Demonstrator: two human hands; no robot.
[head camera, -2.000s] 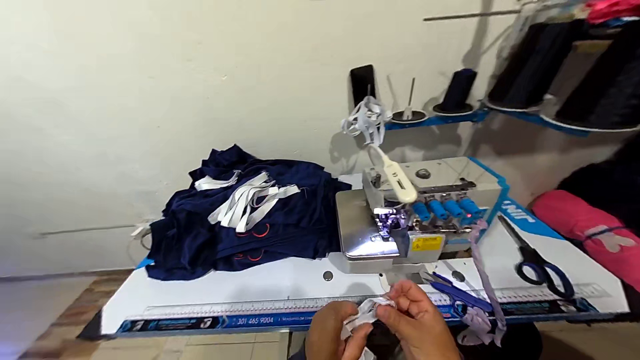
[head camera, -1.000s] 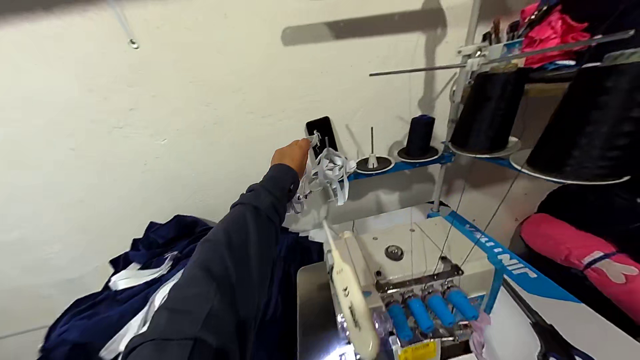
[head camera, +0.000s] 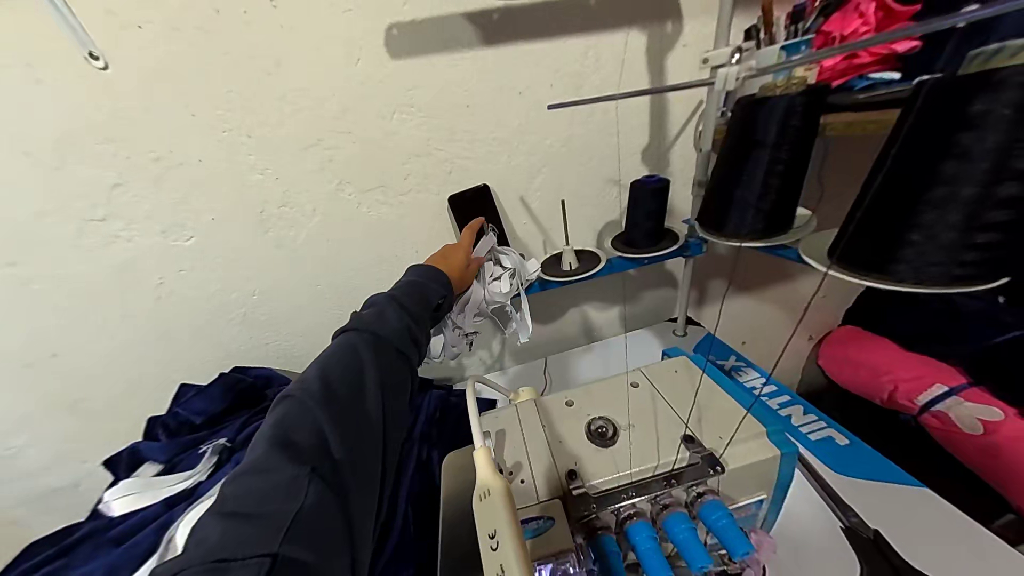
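Note:
My left hand reaches out to the thread stand by the wall, at the bundle of white elastic strips that hangs there. Its index finger points up over the lower part of a black smartphone leaning on the wall. Whether the fingers grip any strip cannot be told. My right hand is out of view. Below stands a white and blue overlock sewing machine with a white lamp on its left. Navy fabric with white strips lies under and beside my sleeve.
Right of the strips are a bare spool pin, a navy thread cone and large black cones. A metal rod crosses above. Scissors lie at the lower right, near a pink bundle.
Two seconds ago both hands held white material at the table's front edge. My left hand has since gone up to the hanging strips, and my right hand has left the view, which has shifted.

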